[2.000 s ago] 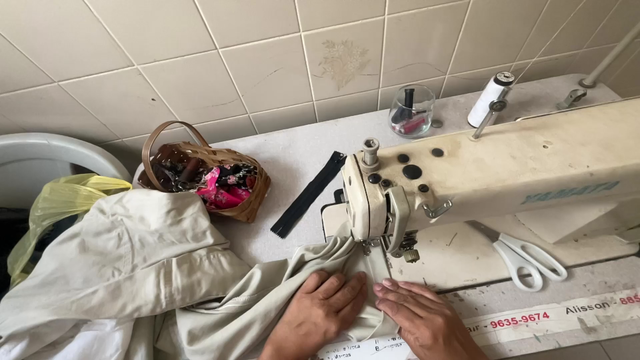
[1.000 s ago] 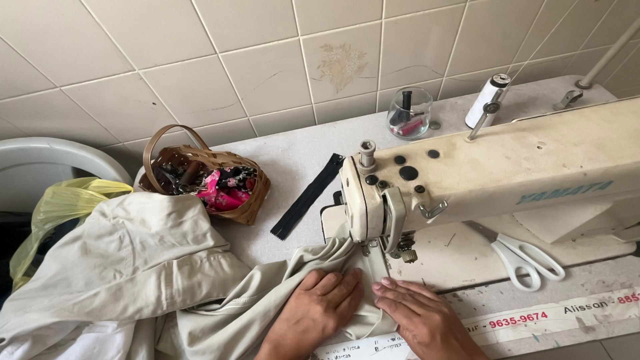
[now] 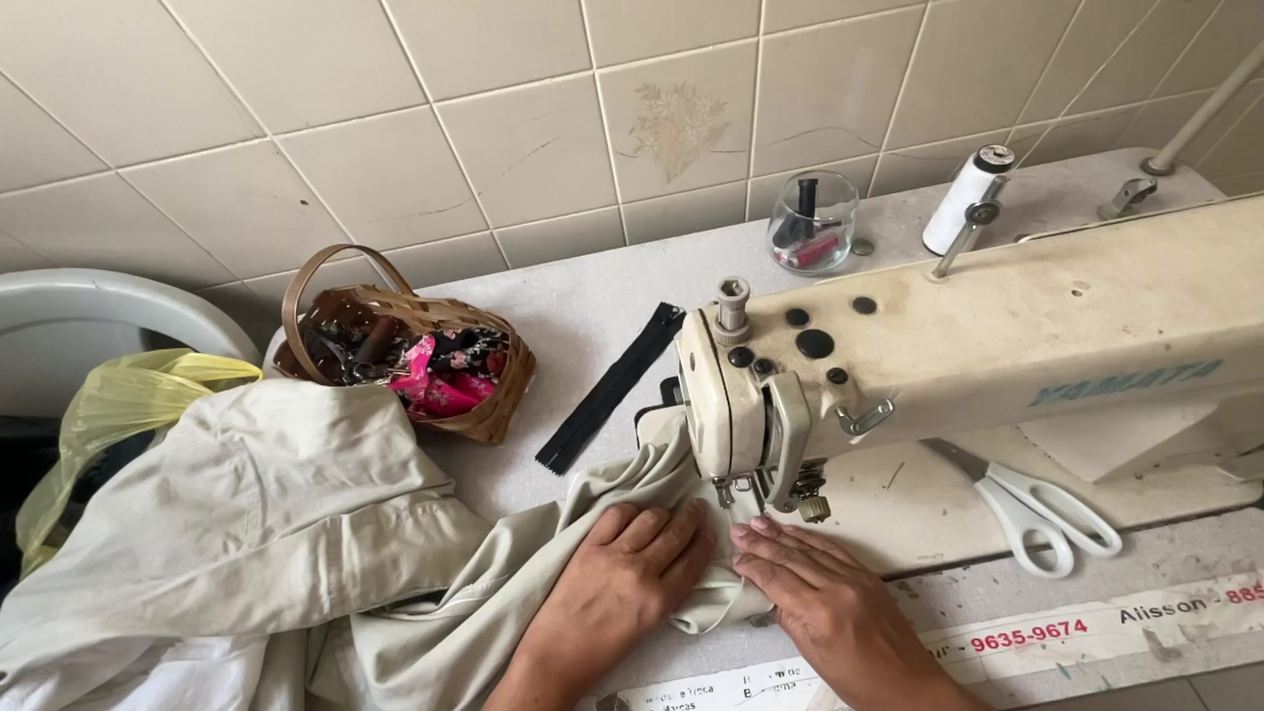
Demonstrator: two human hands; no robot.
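A pale beige-grey cloth garment (image 3: pixel 326 553) spreads from the left of the table to the Yamata sewing machine (image 3: pixel 948 326), where its edge lies under the presser foot. My left hand (image 3: pixel 632 568) rests flat on the bunched cloth just left of the foot, fingers slightly spread. Close by on the right, my right hand (image 3: pixel 820 592) presses the cloth's edge with its fingertips in front of the foot. Neither hand is closed around the fabric. The hands and the machine's head hide part of the stitching area.
Behind the cloth stand a wicker basket (image 3: pixel 513 395) of fabric pieces and a grey tub (image 3: pixel 128 296) with a yellow plastic bag (image 3: pixel 118 425). A black zipper (image 3: pixel 610 390), glass jar (image 3: pixel 812 222), white thread cone (image 3: pixel 963 202) and white-handled scissors (image 3: pixel 1037 509) lie around the machine.
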